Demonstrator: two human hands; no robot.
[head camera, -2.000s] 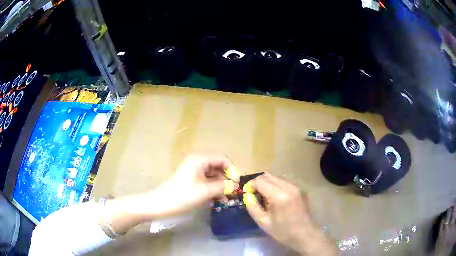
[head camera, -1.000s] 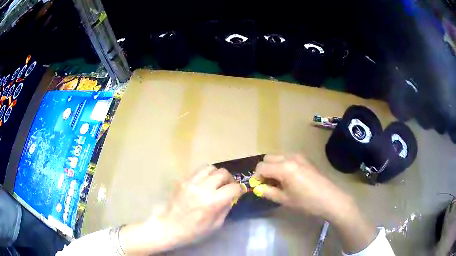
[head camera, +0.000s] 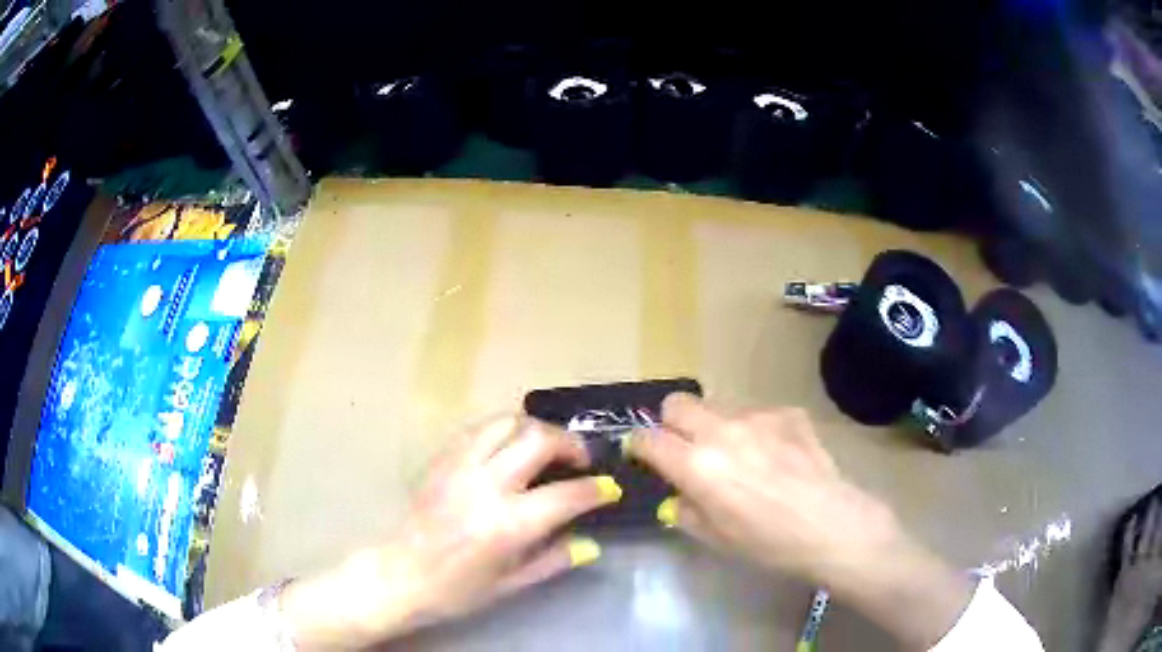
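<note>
A black speaker housing (head camera: 614, 400) lies on its side on the cardboard in front of me, slot facing up. A narrow strip, likely the circuit board (head camera: 612, 419), with pale wires shows in the slot. My left hand (head camera: 491, 516) holds the housing's left side, its yellow-cotted fingers over the near part. My right hand (head camera: 771, 490) holds the right side, with fingertips at the slot and the near right edge. The fingers hide much of the housing's near side.
Two black housings (head camera: 896, 338) stand at the right, boards and wires sticking out. A slim pen-like tool (head camera: 816, 620) lies near my right wrist. A blue printed sheet (head camera: 140, 395) and a metal upright (head camera: 232, 108) are at left. More housings (head camera: 576, 127) line the far edge.
The board strip now sits along the slot, where the fingers earlier handled it with red wires. Both hands have spread to the housing's sides. The housing now lies more level.
</note>
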